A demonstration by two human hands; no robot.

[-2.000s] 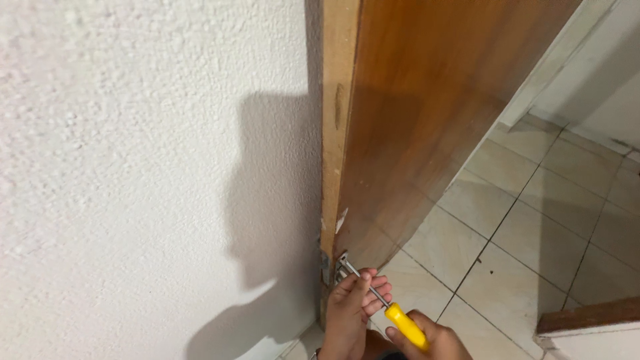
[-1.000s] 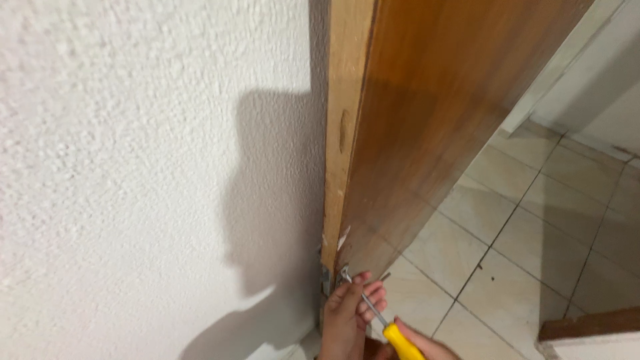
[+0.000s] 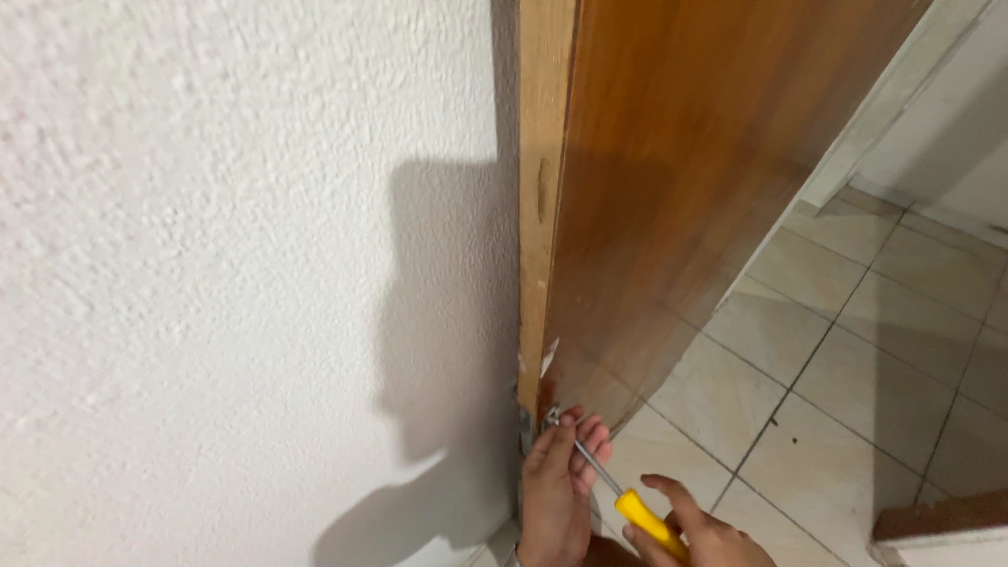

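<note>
A wooden door (image 3: 669,157) stands beside a textured white wall, its light edge facing me. Low on the door, a small metal fitting (image 3: 553,414) shows near that edge, and a metal plate (image 3: 525,429) is set into the edge. My left hand (image 3: 559,480) is at the fitting, its thumb and fingers around the shaft of a screwdriver near the tip; the exact tip contact is hidden. My right hand (image 3: 701,528) holds the screwdriver's yellow handle (image 3: 650,524), with the index finger lifted off it.
The white wall (image 3: 236,276) fills the left side and carries a dark shadow. Tiled floor (image 3: 827,378) lies to the right, with small dark specks on it. A brown-topped ledge (image 3: 945,516) juts in at the lower right, and a pale frame (image 3: 874,118) runs along the upper right.
My right index finger has come away from the yellow handle, which it was wrapped around two seconds ago. My left hand stays by the fitting.
</note>
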